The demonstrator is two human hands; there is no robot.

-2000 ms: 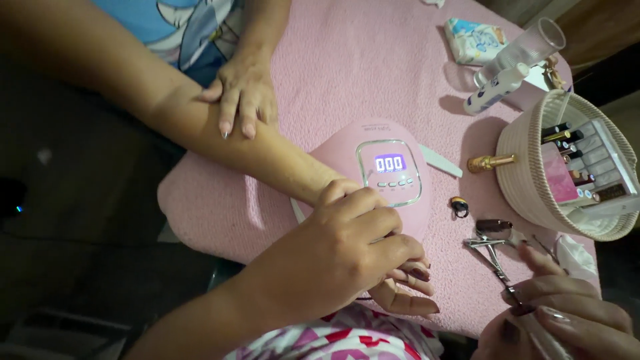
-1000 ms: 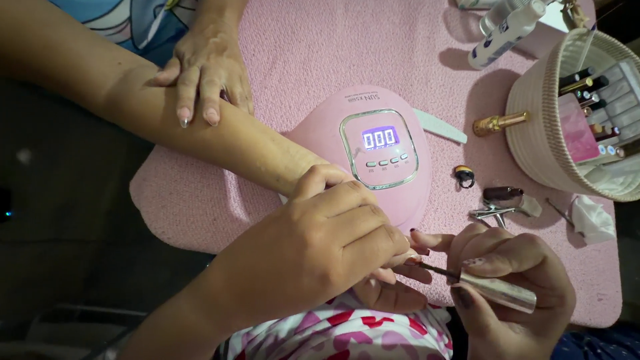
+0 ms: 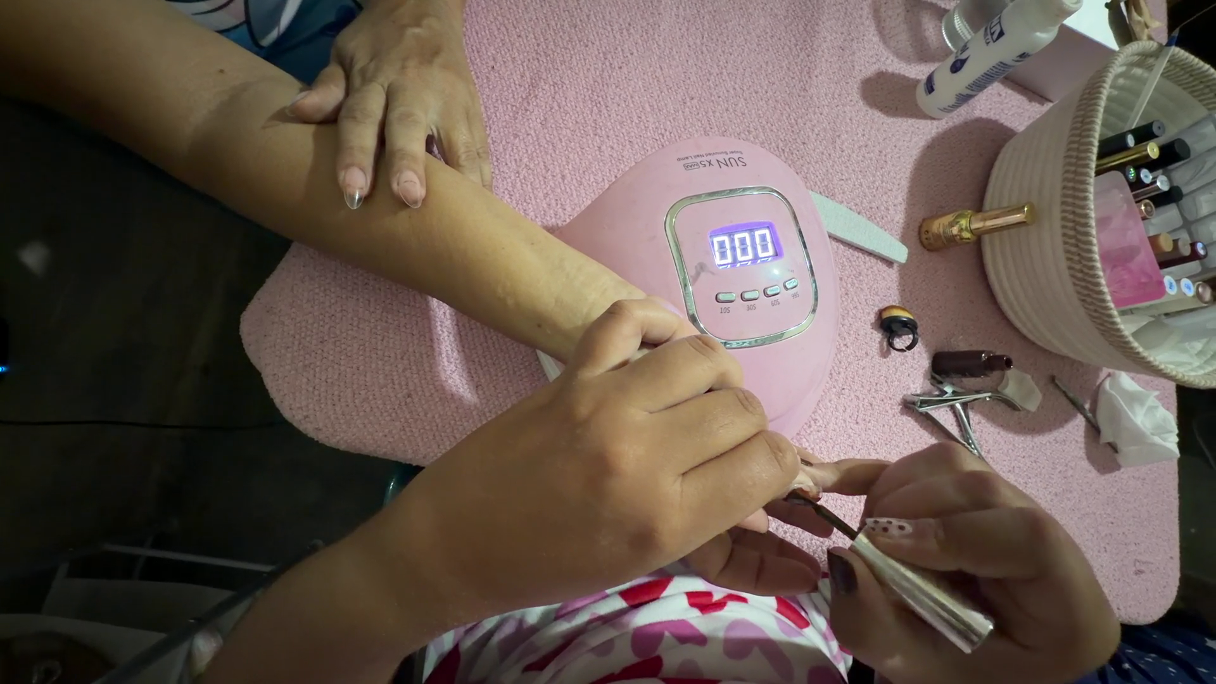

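My left hand (image 3: 646, 446) is closed around the fingers of another person's hand (image 3: 760, 560), in front of a pink nail lamp (image 3: 617, 218) whose display is lit. In my right hand (image 3: 978, 560) is a nail polish brush by its silver cap (image 3: 926, 594); the dark brush end meets a fingertip of the held hand. That person's other hand (image 3: 408, 114) rests on their own forearm (image 3: 456, 237). A dark polish bottle (image 3: 971, 363) lies beside metal nippers (image 3: 955, 404) on the pink towel (image 3: 665, 66).
A woven basket (image 3: 1035, 199) with several polish bottles stands at the right. Near it lie a gold bottle (image 3: 950, 229), a nail file (image 3: 860, 226), a black ring (image 3: 897, 328), a thin metal tool (image 3: 1078, 404) and a crumpled white tissue (image 3: 1135, 418). A white bottle (image 3: 988, 62) is farther back.
Two seconds ago my right hand was at the lower right, apart from the held hand; it has since moved left, bringing the brush to the fingertip. The view has moved closer.
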